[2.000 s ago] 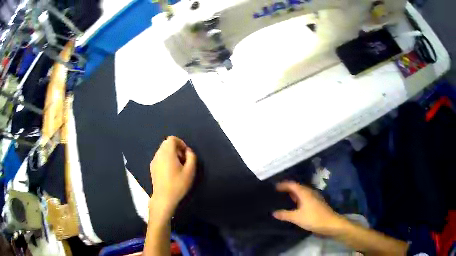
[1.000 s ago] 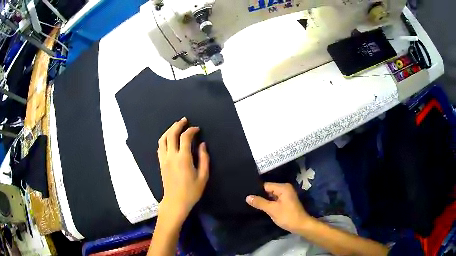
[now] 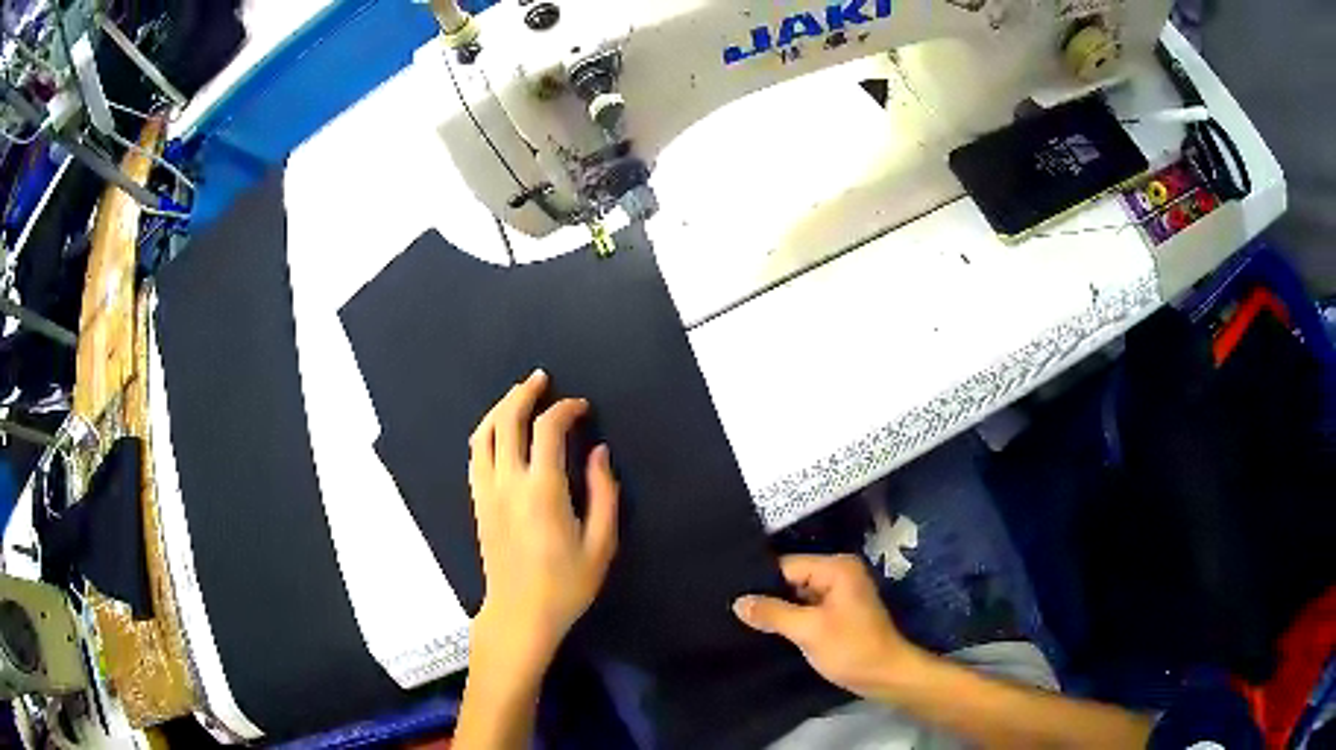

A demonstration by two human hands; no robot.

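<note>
A black cut panel (image 3: 484, 344) lies on the white table with its far edge at the needle area under the head of the sewing machine (image 3: 718, 88). My left hand (image 3: 542, 498) rests on the panel's middle, fingers slightly spread, holding nothing. My right hand (image 3: 828, 618) pinches the panel's right edge at the table's front edge, thumb on top. The panel's near end hangs over the front edge toward my lap. The presser foot is too small to make out clearly beside the yellow-green bit (image 3: 602, 239).
A long black piece (image 3: 264, 469) lies at the table's left end. A black smartphone (image 3: 1048, 164), a small red box (image 3: 1177, 205) and black scissors handles (image 3: 1219, 158) are at the right. A measuring tape (image 3: 967, 384) runs along the front edge. Dark cloth hangs at lower right.
The panel has moved right and up to the needle area. My left hand has flattened onto it and my right hand has closed on its right edge. The view has shifted.
</note>
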